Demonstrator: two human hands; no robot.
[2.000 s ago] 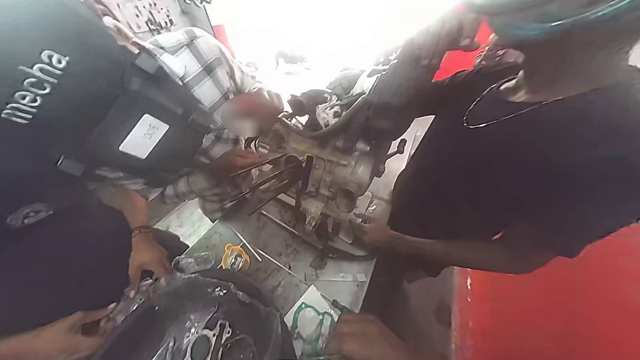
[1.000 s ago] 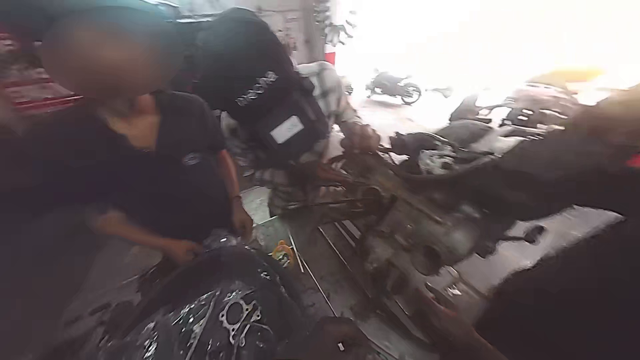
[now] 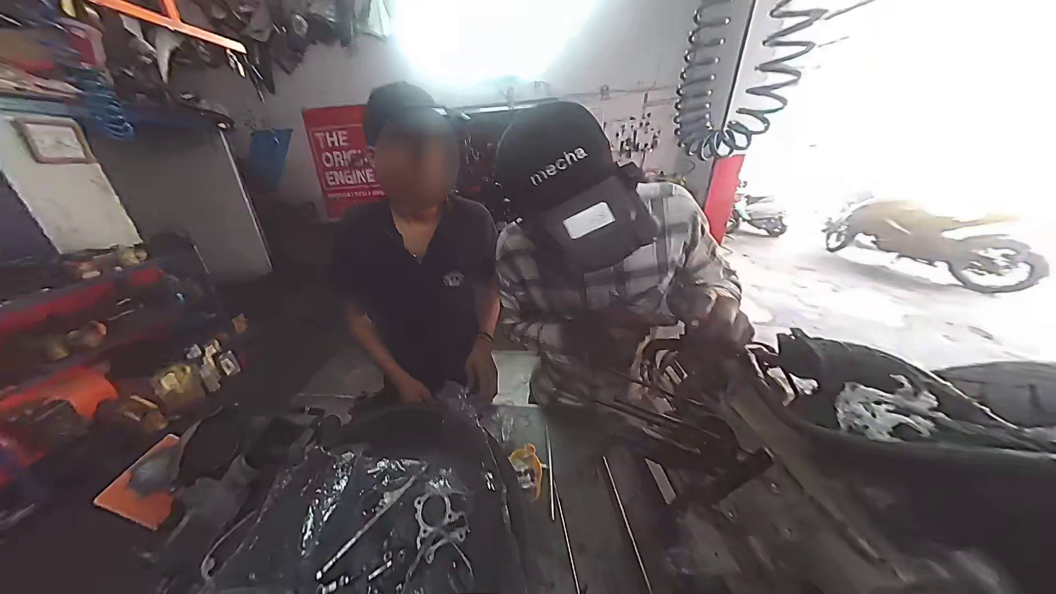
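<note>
Neither of my hands can be seen in the head view. Below me, a clear plastic wrapping (image 3: 330,495) covers a dark rounded surface, with a metal-coloured gasket (image 3: 437,524) on it. Beside it, a small yellow-orange packaged item (image 3: 526,470) lies on the bench (image 3: 586,495), near thin metal rods (image 3: 554,495). Across the bench, a person in a checked shirt (image 3: 685,223) bends over dark metal engine parts (image 3: 685,371), hands on them; blur hides the grip.
Another person in a dark shirt (image 3: 417,289) stands opposite, hands near the plastic. Parts bins (image 3: 107,338) are at left. Coiled air hoses (image 3: 709,91) hang at upper right. A dark tray-like part (image 3: 874,363) holds a whitish crumpled item (image 3: 887,408). A motorcycle (image 3: 932,239) stands outside.
The view has swung up strongly. A hand at the bottom edge in the oldest frame, beside a green gasket, is out of view. The person in the checked shirt still bends over the engine parts.
</note>
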